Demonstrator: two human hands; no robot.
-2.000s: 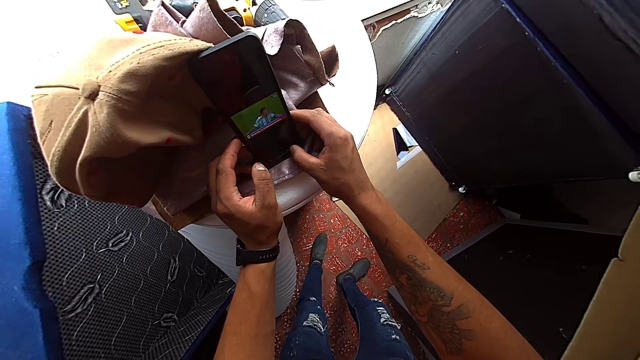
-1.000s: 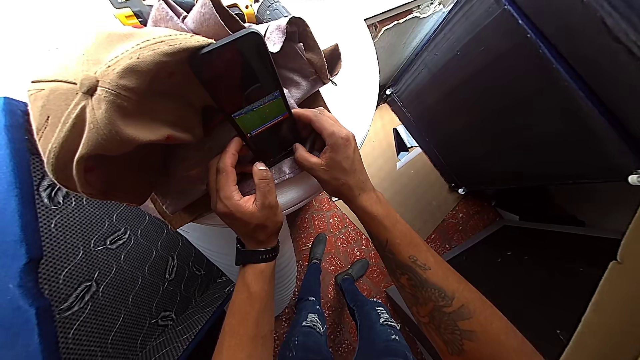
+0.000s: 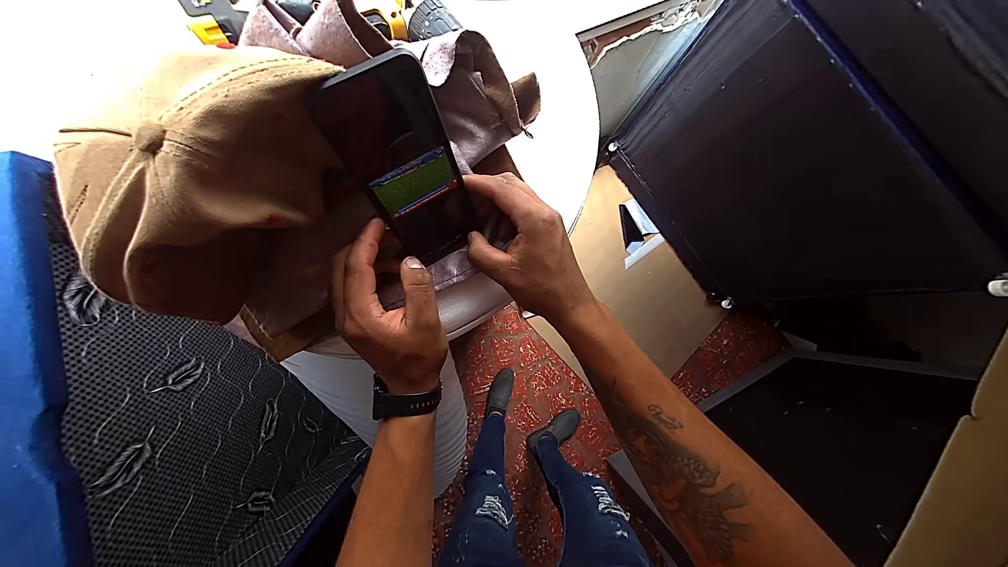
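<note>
A black smartphone [image 3: 394, 142] is tilted between my hands, its lit screen showing a green sports field in a small video picture. My right hand [image 3: 528, 244] grips the phone's lower right edge between thumb and fingers. At the lower left edge, my left hand [image 3: 390, 307] has its fingers curled by the phone, the thumb near the bottom corner; whether it bears the phone's weight is hard to tell. Behind the phone lie a tan cap [image 3: 197, 165] and crumpled mauve-brown fabric [image 3: 472, 118], on a round white surface [image 3: 559, 102].
Yellow and black power tools [image 3: 394, 20] lie at the top. A dark quilted panel with leaf patterns [image 3: 181, 417] and blue edging stands at left. Large dark upholstered pieces [image 3: 787, 157] stand at right, near brown cardboard [image 3: 630, 307]. Below is a red patterned floor [image 3: 520, 362].
The picture on the phone's screen has changed from a figure against green to a wide view of a green field. Both hands stay in nearly the same place.
</note>
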